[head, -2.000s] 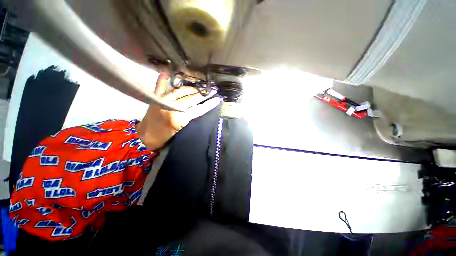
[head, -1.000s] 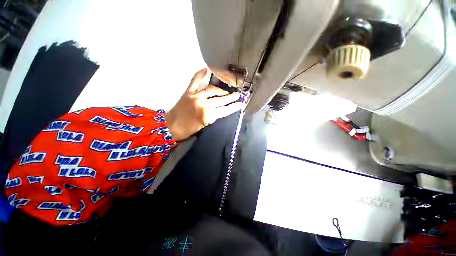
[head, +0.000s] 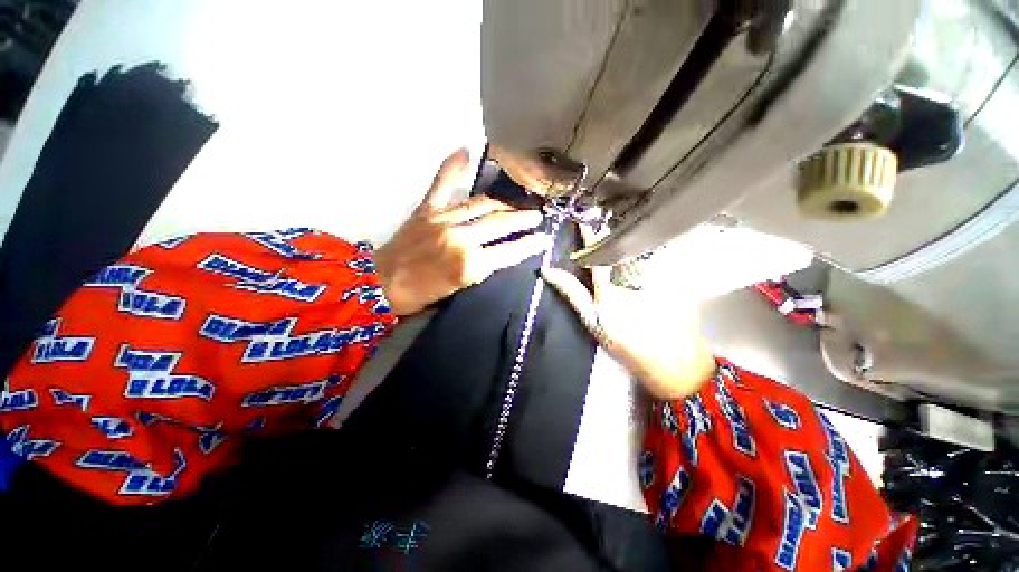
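Observation:
A black fabric panel (head: 447,369) runs from my lap up to the presser foot (head: 572,210) of the sewing machine. A zipper (head: 516,374) with silvery teeth lies lengthwise on it. My left hand (head: 453,248) lies flat on the panel left of the foot, its fingers pointing at the foot and its thumb raised. My right hand (head: 631,324) is on the panel's right edge just below the foot, its thumb beside the zipper; its other fingers are partly hidden under the machine head (head: 715,134). Neither hand is seen closed around anything.
A stack of black cut panels (head: 106,168) lies on the white tabletop (head: 302,112) at left. A red-handled tool (head: 791,299) lies on the machine bed at right. A glossy black heap (head: 950,480) is at lower right. A cream knob (head: 847,179) sticks out from the machine head.
My right hand has come in from the right onto the panel below the foot. My left hand has stayed beside the foot. The view has shifted, and the machine head shows further right.

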